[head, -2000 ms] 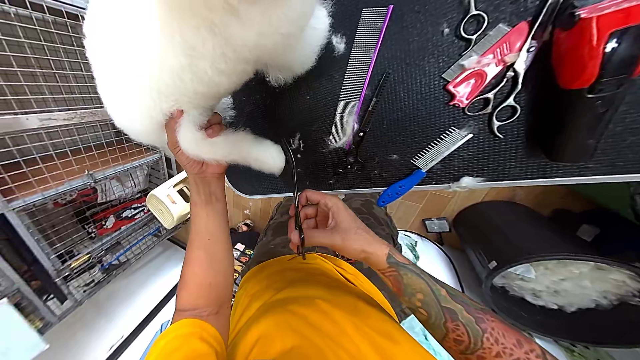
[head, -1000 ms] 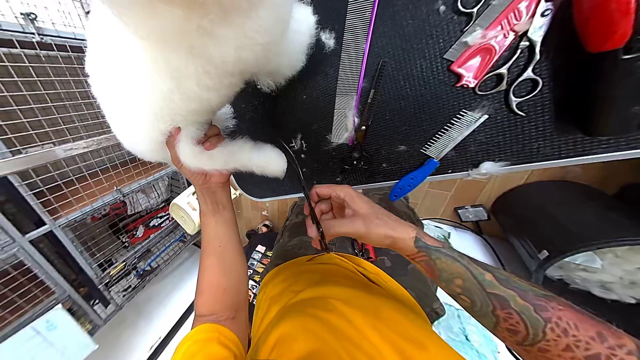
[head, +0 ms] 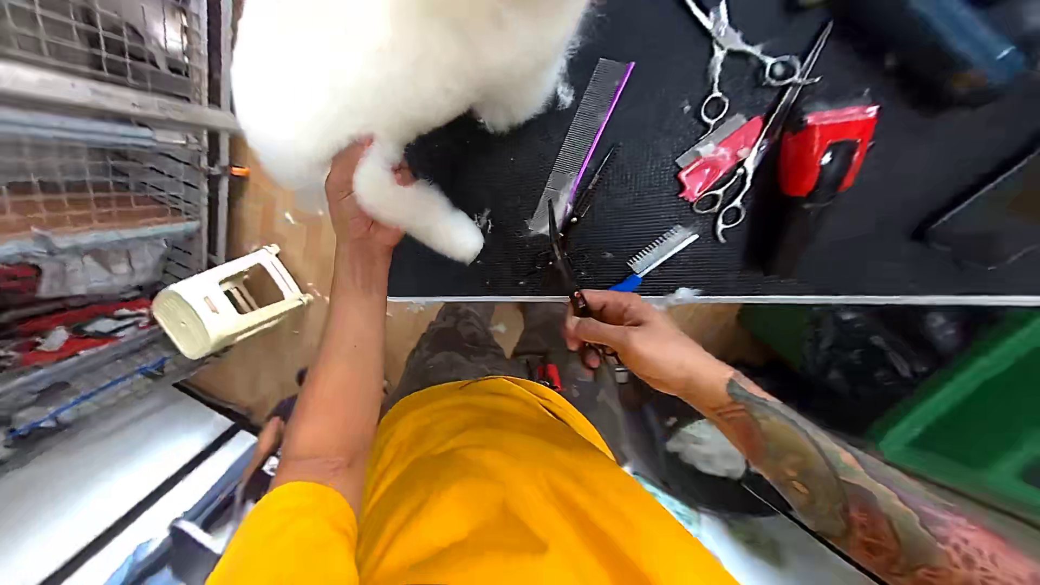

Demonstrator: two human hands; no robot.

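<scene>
A fluffy white animal (head: 382, 73), its head out of view, stands at the edge of a black ribbed grooming table. My left hand (head: 363, 199) grips a trimmed, rounded white limb or tail (head: 422, 213) near its base; which one I cannot tell. My right hand (head: 621, 333) holds dark grooming scissors (head: 562, 260) at the table's front edge, blades pointing away from me and apart from the fur. Past the blade tips lie a metal comb with a purple spine (head: 589, 134) and dark shears (head: 591, 191).
A blue-handled comb (head: 662, 250), silver scissors (head: 751, 154), a pink clipper-like tool (head: 721, 158) and a red clipper (head: 829, 154) lie to the right. Wire cages (head: 97, 106) stand at the left, a cream plastic stool (head: 231, 305) below. A green container (head: 967, 414) is at the lower right.
The scissors in my right hand have moved away to the right from the tip of the white limb or tail. My left hand keeps its grip. The view has shifted and turned.
</scene>
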